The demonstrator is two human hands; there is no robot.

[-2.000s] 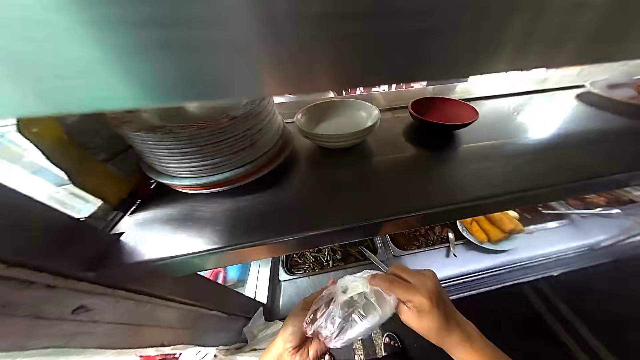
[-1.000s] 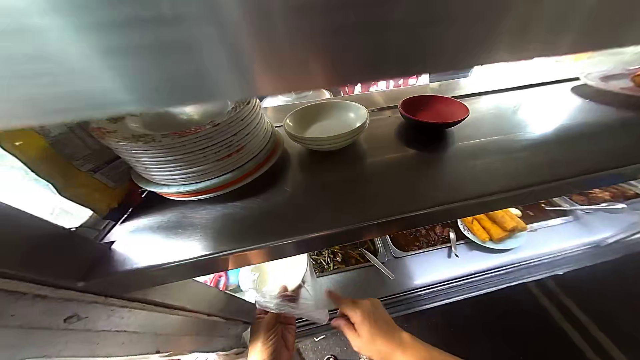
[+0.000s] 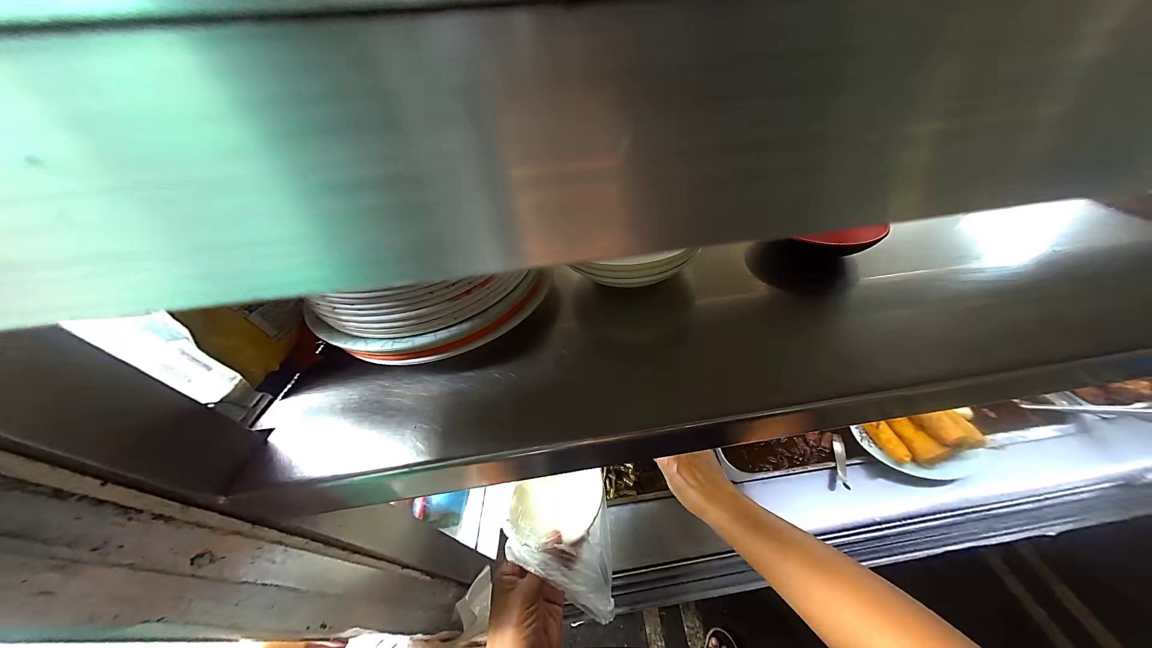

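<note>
My left hand (image 3: 526, 601), low in the view, holds a clear plastic bag (image 3: 576, 571) by its upper part. A round white plate or lid (image 3: 558, 504) lies just beyond it, partly covered by the bag. My right hand (image 3: 693, 477) reaches over the near side of the tray of green vegetables (image 3: 630, 480). Its fingers are hidden under the steel shelf edge, so whether they grip anything does not show. Right of it is a tray of dark food (image 3: 783, 453) with a metal utensil handle (image 3: 840, 461) sticking out.
A steel shelf (image 3: 648, 378) crosses above the trays, holding stacked plates (image 3: 432, 324), pale bowls (image 3: 637, 270) and a red bowl (image 3: 846, 238). A broad steel panel (image 3: 576, 135) hangs above it. Yellow fried rolls (image 3: 927, 436) lie on a plate at right. A worn ledge (image 3: 207, 558) runs at lower left.
My right hand has left the bag and reached forward to the vegetable tray. The utensil seen at that tray one second ago is now out of sight. The view has shifted noticeably.
</note>
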